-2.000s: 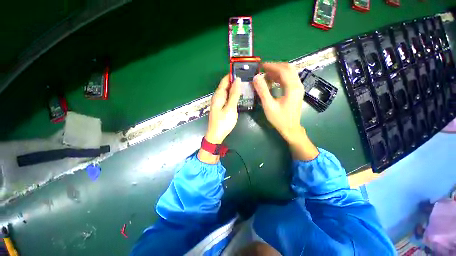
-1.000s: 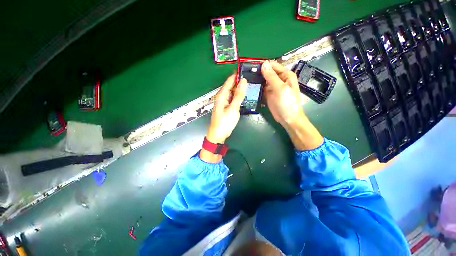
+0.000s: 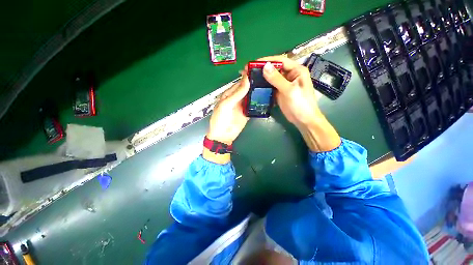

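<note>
A red-rimmed phone unit (image 3: 261, 98) with a mostly black back and a grey and green window is held upright over the bench's edge strip. My left hand (image 3: 228, 116) grips its left side, with a red wrist strap (image 3: 218, 146) on the wrist. My right hand (image 3: 295, 90) holds its right side, the thumb pressed on the black upper part. The fingers behind the unit are hidden. Black middle frames (image 3: 330, 76) lie in a small pile right of my right hand.
A phone body (image 3: 222, 39) lies on the green conveyor (image 3: 161, 62); others lie at its left and top. A black blister tray (image 3: 409, 77) stands at the right. A wrapped post (image 3: 85, 142), a blue blob (image 3: 105, 180), a red scrap (image 3: 141, 237) and a yellow-handled tool (image 3: 27, 254) are at the left.
The phone bodies on the conveyor have shifted left. My right thumb has come down onto the unit's black upper part, and my left hand has closed further along its side.
</note>
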